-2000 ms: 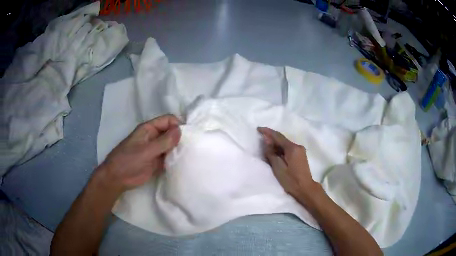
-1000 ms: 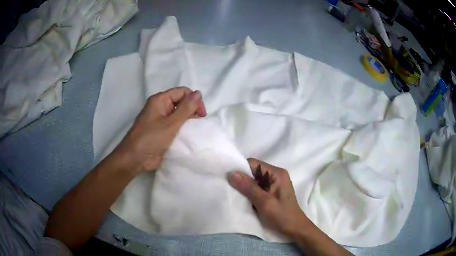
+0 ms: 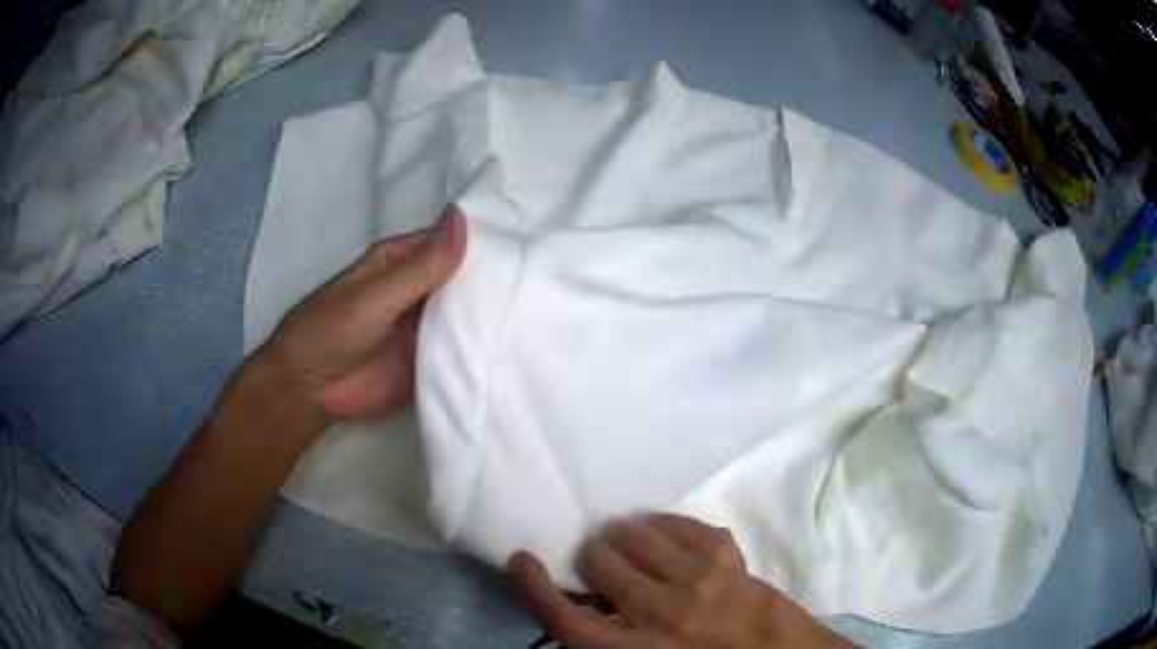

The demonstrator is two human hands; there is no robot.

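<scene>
An off-white garment lies spread and folded over the table in front of me. My left hand holds a raised fold at its left side, thumb on top and fingers behind the cloth. My right hand is at the near edge, its thumb and fingers at the cloth; it is slightly blurred. A small dark bit shows under the right hand at the bottom of the picture; the rest of it is hidden. A seam runs down the cloth beside my left hand.
The grey-blue table has a curved near edge. A crumpled off-white heap lies at upper left, another at the right edge. Yellow tape, a blue item and dark tools lie at upper right.
My right hand has moved down to the near edge, and the dark blade tips seen in it before are now mostly hidden. My left hand has shifted slightly left and down; the fold is spread flatter.
</scene>
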